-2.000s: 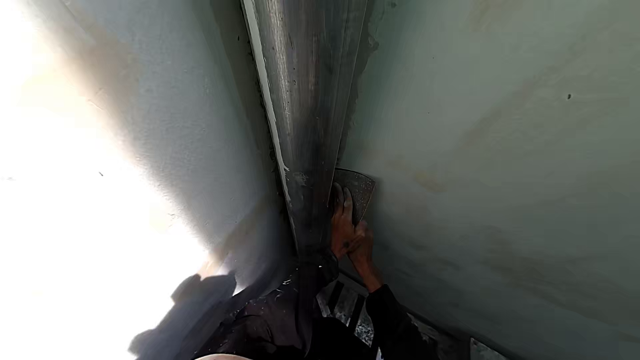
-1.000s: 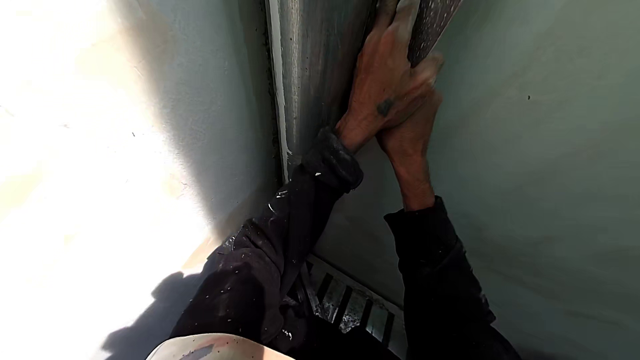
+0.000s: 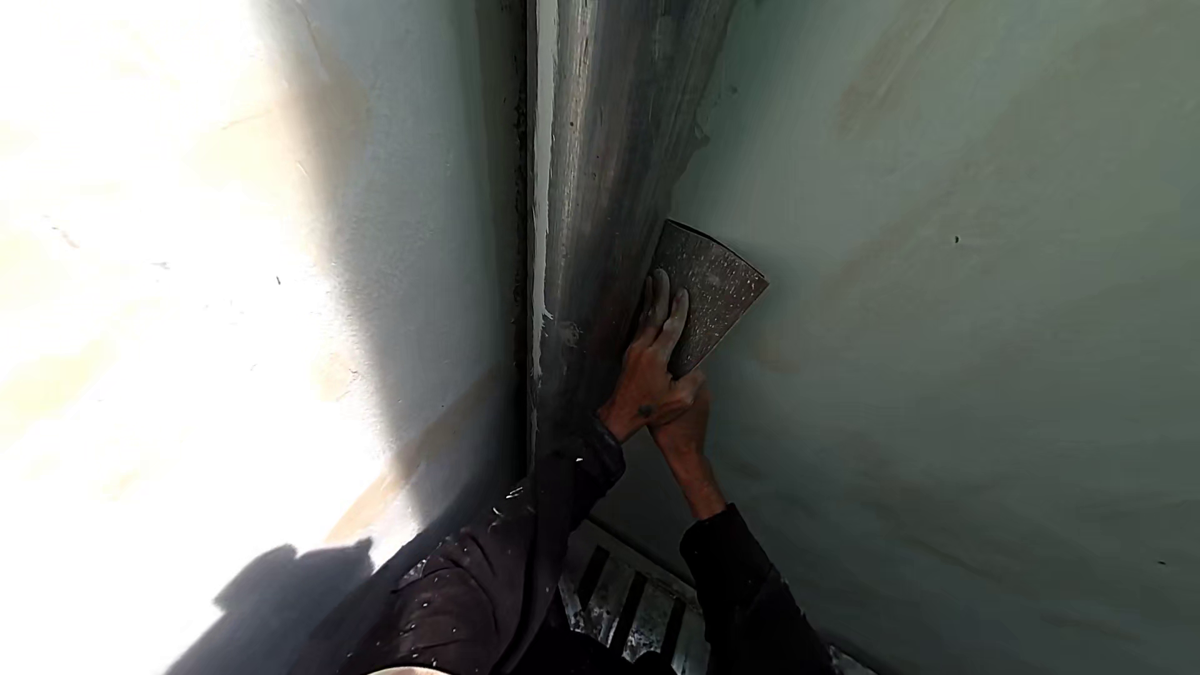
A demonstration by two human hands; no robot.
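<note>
A speckled sheet point(image 3: 717, 291), like sandpaper or a flat scraper blade, lies against the greenish wall along the edge of a grey metal-looking post point(image 3: 619, 122). My left hand point(image 3: 649, 370) has its fingers spread flat on the sheet's left side, close to the post. Just below and behind it, my right hand point(image 3: 686, 417) is closed around the sheet's narrow lower end, partly hidden by the left hand. The two hands touch.
A pale wall point(image 3: 422, 234), partly in bright sun, stands left of the post, with a dark gap between them. The greenish wall point(image 3: 956, 394) spans the right side. Slatted metal point(image 3: 623, 605) shows low down, by my dark sleeves.
Both hands and the sheet have moved down along the post since one second ago, when they were at the top of the view. The grip looks much the same.
</note>
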